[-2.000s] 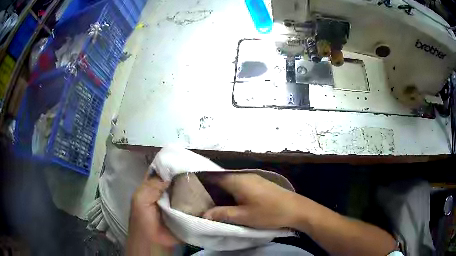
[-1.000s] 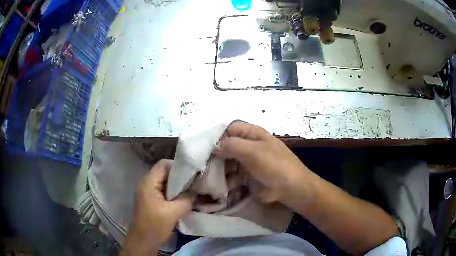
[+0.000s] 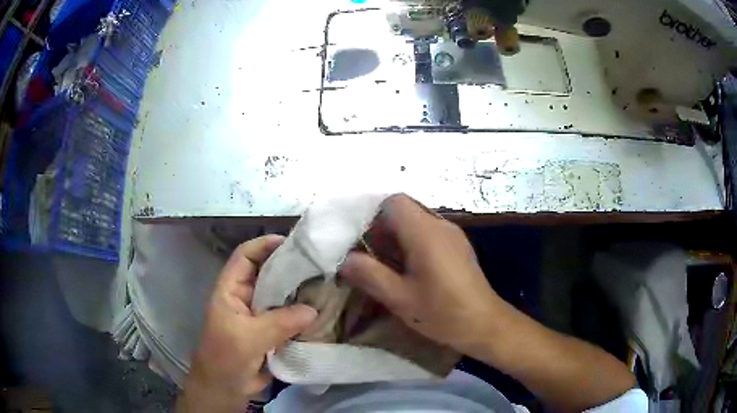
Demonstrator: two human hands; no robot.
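A pale, ribbed garment piece (image 3: 355, 362) is bunched into a ring over the lap, below the table's front edge. Its beige-tan inner side (image 3: 368, 323) shows in the opening. My left hand (image 3: 242, 323) grips the cloth's left side, with the thumb over the rim at the opening. My right hand (image 3: 428, 274) holds the upper right part of the cloth, fingers bent at its edge and thumb near the middle. Whether the right fingers also hold a small tool cannot be made out.
A worn white table (image 3: 218, 161) carries a white brother sewing machine (image 3: 646, 48). Blue mesh baskets (image 3: 89, 185) stand at left. Folded pale cloth (image 3: 166, 298) hangs below the table at left, and grey cloth (image 3: 659, 314) hangs at right.
The cloth has been turned and folded up from the wide opening seen earlier. My right hand has come out of the opening to its upper edge. The view has shifted, so the table sits higher.
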